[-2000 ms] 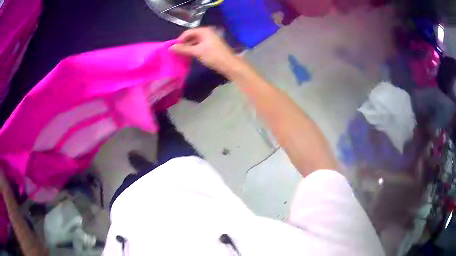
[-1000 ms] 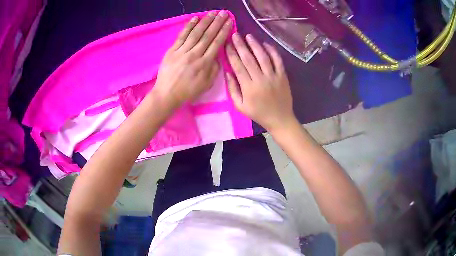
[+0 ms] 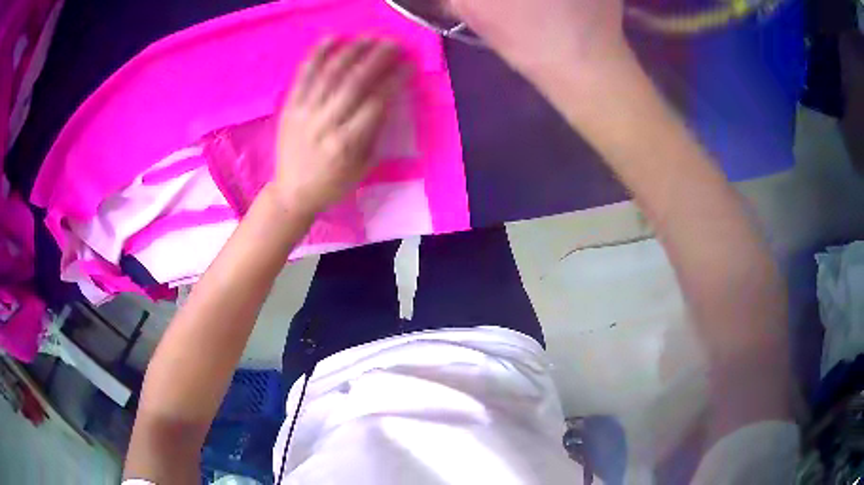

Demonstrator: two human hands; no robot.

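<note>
The bright pink garment piece [image 3: 180,104] lies spread on the dark table cover, with paler pink parts and a squarish darker patch [image 3: 248,161] on it. My left hand [image 3: 332,123] is blurred, palm down over the garment near its right end, holding nothing. My right hand [image 3: 545,24] is at the top edge, blurred and partly cut off, closed on the steam iron. Only the iron's silver rim [image 3: 426,21] shows, by the garment's upper right; its handle is hidden.
Yellow hoses [image 3: 696,17] run right from the iron area. A blue cloth [image 3: 744,104] hangs at the table's right edge. Crumpled pink fabric [image 3: 19,275] lies at the left. A blue basket [image 3: 242,417] stands on the floor below.
My right hand has left the garment's right edge and moved up to the iron. The iron has shifted left towards the garment. My left hand stays over the garment.
</note>
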